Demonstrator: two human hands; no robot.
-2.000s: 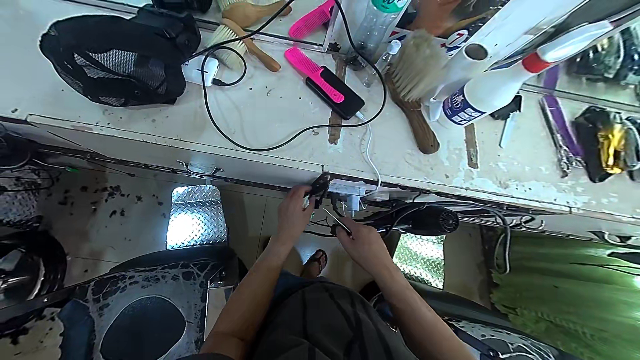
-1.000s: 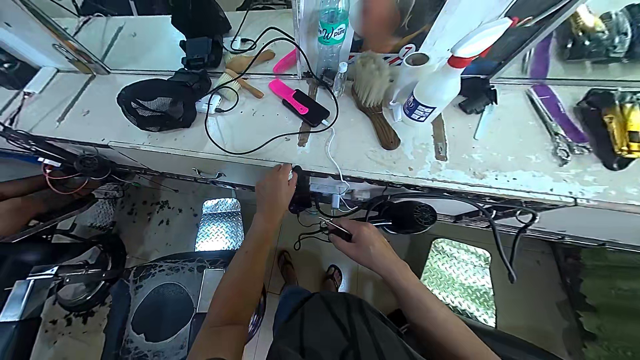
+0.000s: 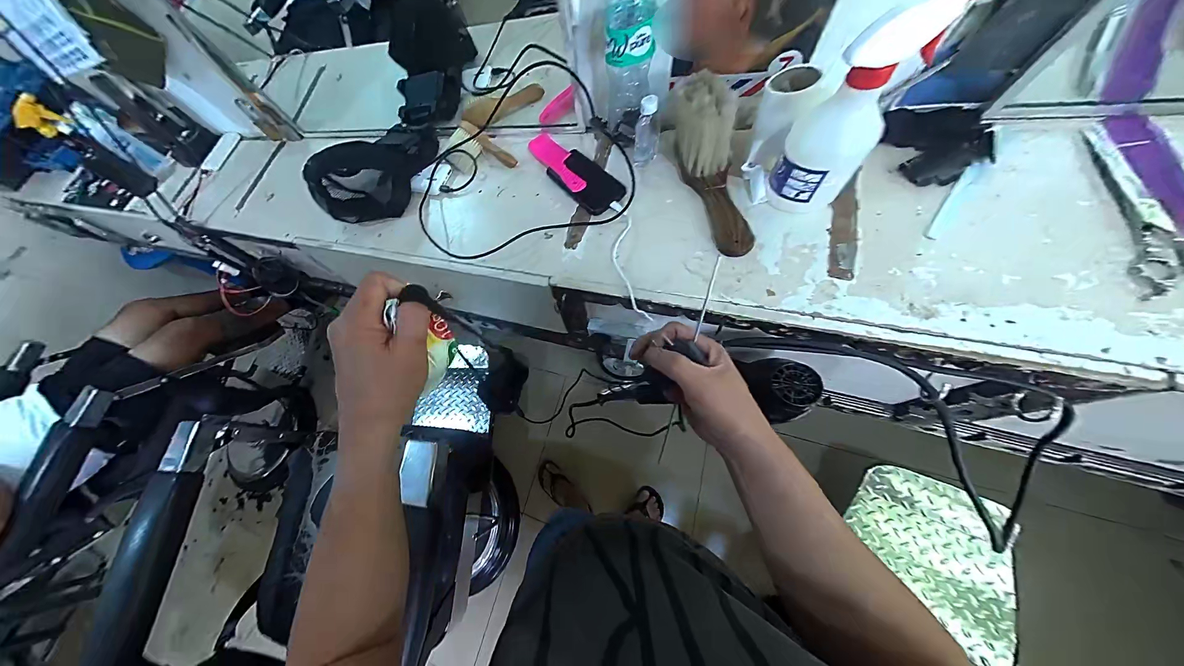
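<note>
My left hand (image 3: 375, 347) is closed on the end of a black cord (image 3: 425, 298) below the counter's front edge; a black adapter-like block (image 3: 504, 379) hangs just right of it. My right hand (image 3: 698, 370) grips a small dark object (image 3: 686, 350), perhaps a plug, with a thin white cable rising from it. Just behind that hand, a black hair dryer (image 3: 786, 388) hangs under the counter. Fingers hide most of both held things. On the counter above lie a black phone (image 3: 595, 180) with a pink clip-like piece and a wooden-handled neck brush (image 3: 721, 208).
The worn white counter (image 3: 518, 254) also bears a black mesh cap (image 3: 356, 180), a white spray bottle (image 3: 828, 139), a water bottle (image 3: 629, 55) and scissors (image 3: 1152, 250). Salon chairs (image 3: 139, 546) stand at left, where another person's legs (image 3: 176, 324) show. Black cables (image 3: 953, 444) hang at right.
My left hand has moved left, away from the power strip area, now with a black cord in it. My right hand has risen nearer the counter edge. The view has shifted toward the left.
</note>
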